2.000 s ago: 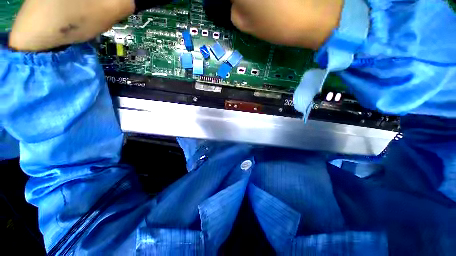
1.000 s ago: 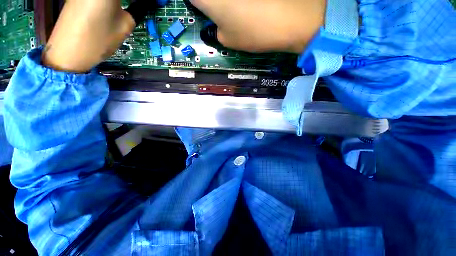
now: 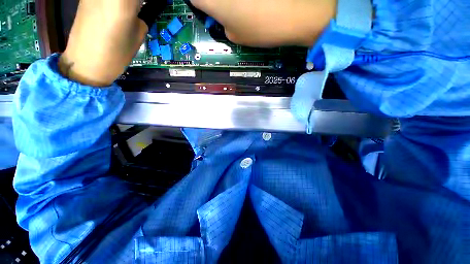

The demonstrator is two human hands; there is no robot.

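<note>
The green circuit board (image 3: 234, 55) lies at the top of the view in a black carrier (image 3: 149, 82). Several loose blue block parts (image 3: 165, 52) lie on it in a cluster between my hands. My left hand (image 3: 116, 31) is over the board's left part; its black-covered fingers run towards the top edge and the tips are hidden or cut off. My right hand (image 3: 273, 20) reaches in from the right, its black-covered fingers partly cut off at the top. A bit of blue shows by those fingers; I cannot tell whether it is held.
A silver rail (image 3: 206, 111) runs along the near side of the carrier. A reddish-brown bar (image 3: 45, 28) separates another green board (image 3: 18, 31) at the far left. A light blue strap (image 3: 309, 95) hangs from my right wrist over the carrier and rail.
The view has shifted, so the board sits further left and a second board shows. Fewer loose blue parts show in the cluster than two seconds ago. My hands stay over the board.
</note>
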